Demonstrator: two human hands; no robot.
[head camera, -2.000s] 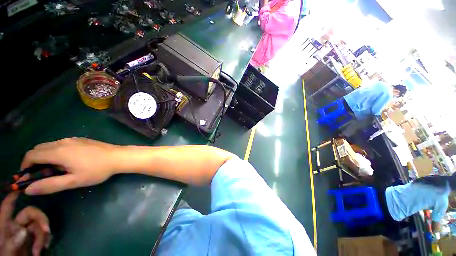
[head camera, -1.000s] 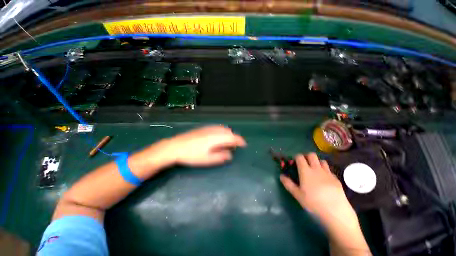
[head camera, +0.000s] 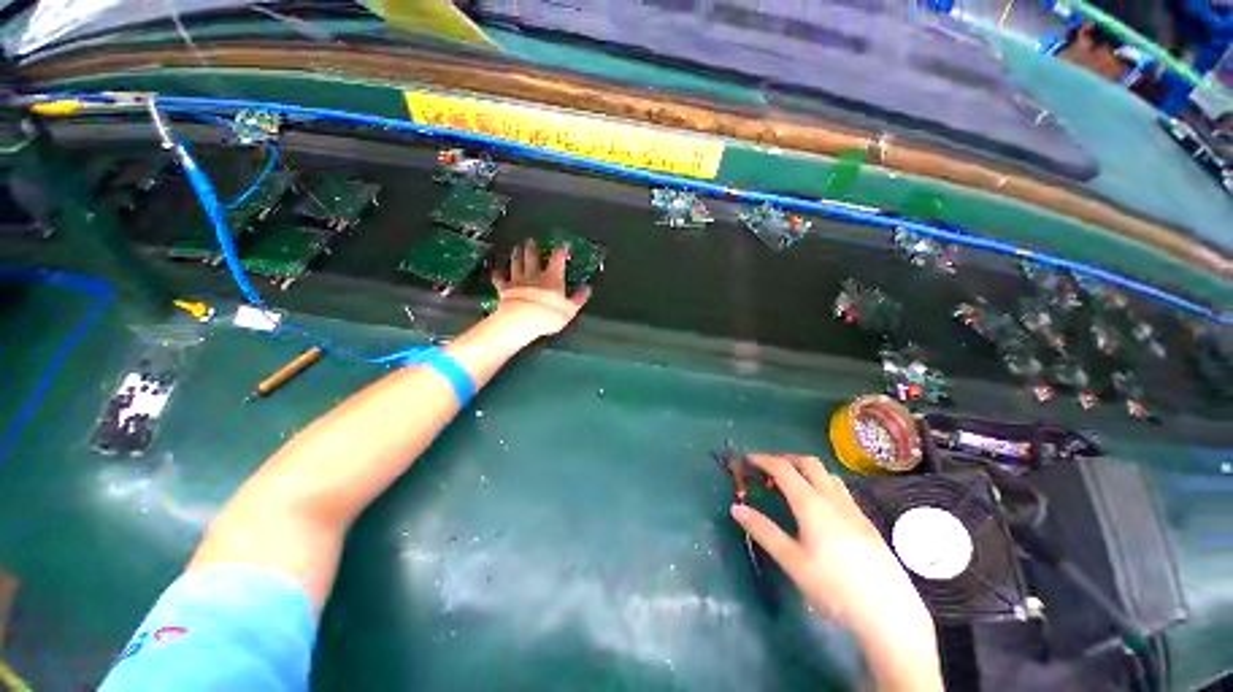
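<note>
My left hand (head camera: 538, 295), with a blue strap on its wrist, reaches over a green circuit board (head camera: 579, 254) on the dark belt. Its fingers are spread over the board's near side; the palm hides part of what lies below. My right hand (head camera: 811, 527) is low over the mat, with thumb and forefinger around the side cutters (head camera: 740, 476). The cutters' dark jaws point away from me, and the hand partly hides their handles.
More green boards (head camera: 284, 252) lie on the belt to the left, populated boards (head camera: 1055, 331) to the right. A yellow tape roll (head camera: 849, 439), black fan (head camera: 933, 544) and grey box (head camera: 1116, 541) stand at right. A brown stick (head camera: 288, 372) and a bag of black parts (head camera: 135, 406) lie left.
My left hand has moved from above the mat forward onto the belt, and its fingers have spread. My right hand stays at the cutters. The camera view has turned and shifted.
</note>
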